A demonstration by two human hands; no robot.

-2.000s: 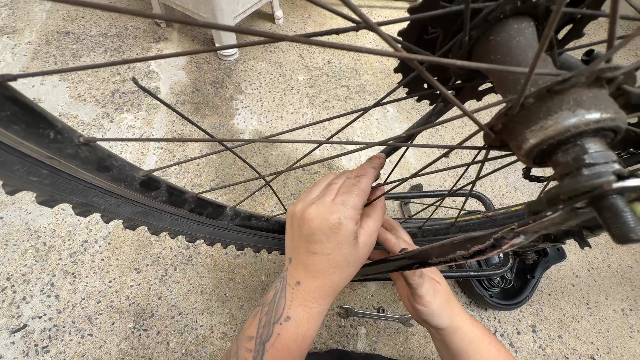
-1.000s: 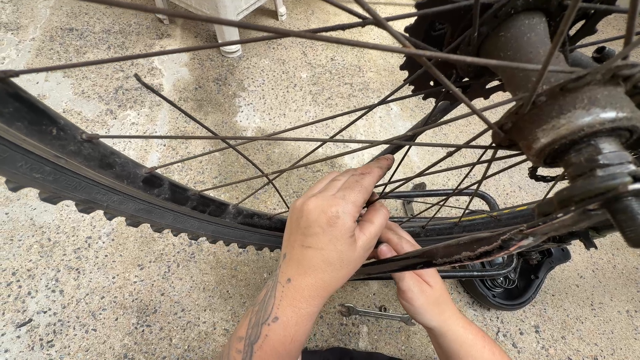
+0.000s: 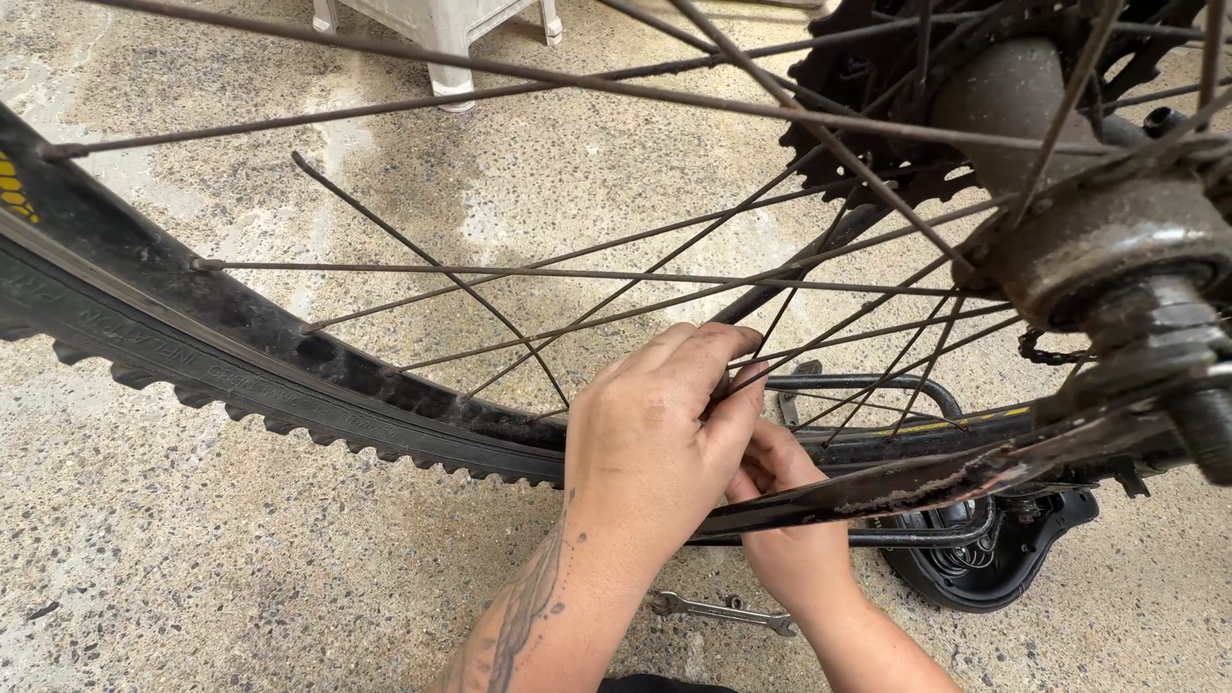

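A bicycle wheel with a knobby tire point(image 3: 289, 404) and rusty spokes point(image 3: 577, 272) fills the view, its hub point(image 3: 1107, 241) at the right. My left hand point(image 3: 654, 433) reaches in among the spokes near the rim; its thumb and index finger are pinched at a spoke, though what lies between them is mostly hidden. My right hand point(image 3: 794, 520) is lower and to the right, behind the dark frame tube point(image 3: 866, 496), with curled fingers close to the rim. Its fingertips are partly covered, so its hold cannot be told. A loose-ended spoke point(image 3: 423, 255) crosses the others at the left.
On the speckled concrete ground lie an open-ended wrench point(image 3: 722, 609) and a small nut point(image 3: 734, 602). A black bicycle saddle point(image 3: 1020, 568) is at the lower right. The sprockets point(image 3: 847, 125) are behind the hub. A white plastic stool point(image 3: 448, 38) stands at the top.
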